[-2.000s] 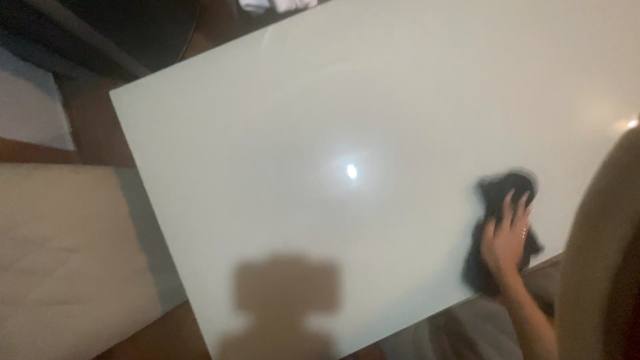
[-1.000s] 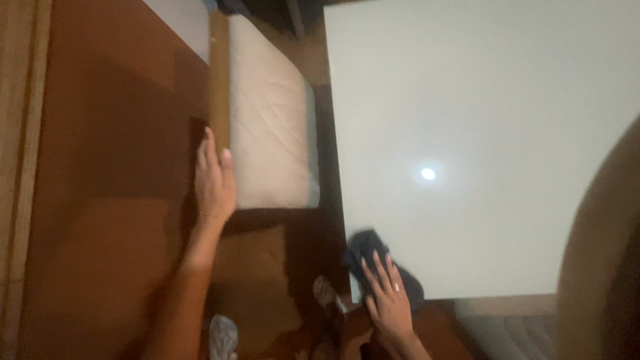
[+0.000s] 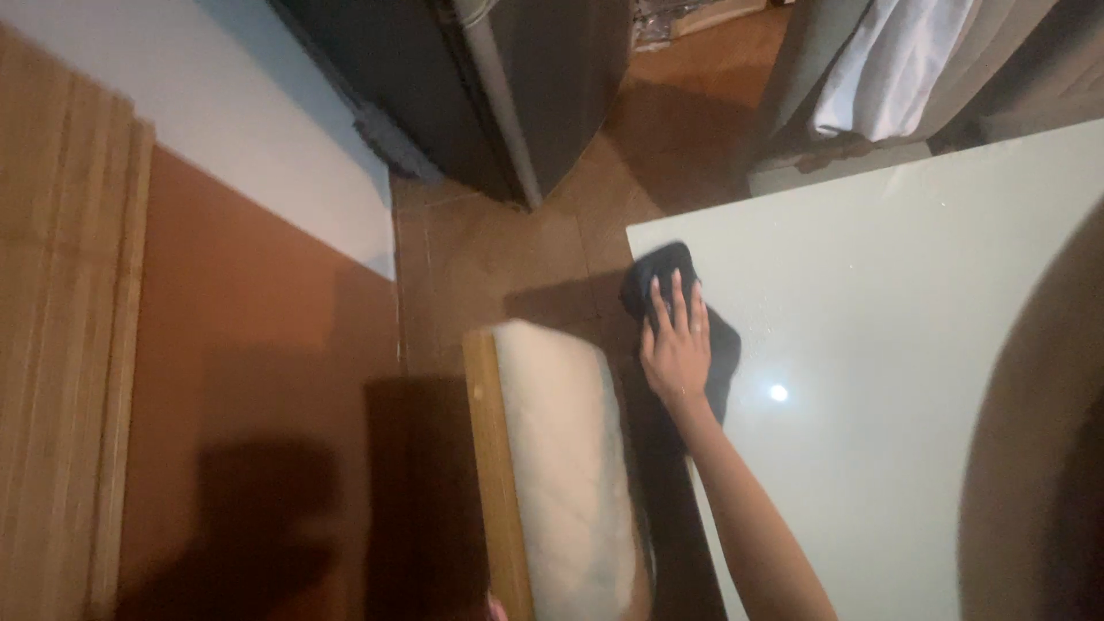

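Observation:
My right hand presses a dark cloth against the far left corner of a glossy white tabletop. Its fingers point away from me, and part of the cloth hangs over the table's left edge. Beside that edge stands a padded chair with pale upholstery and a wooden edge. Only a fingertip of my left hand shows, at the bottom next to the chair's wooden edge; its grip is hidden.
Brown floor tiles lie between the table and a white and reddish-brown wall. Wooden boards stand at the far left. A dark panel is beyond the chair. Pale fabric hangs past the table's far edge.
My right hand and the cloth have moved from the table's near left corner to its far left corner. My left hand, fully visible on the chair's wooden edge a second ago, is now mostly out of view.

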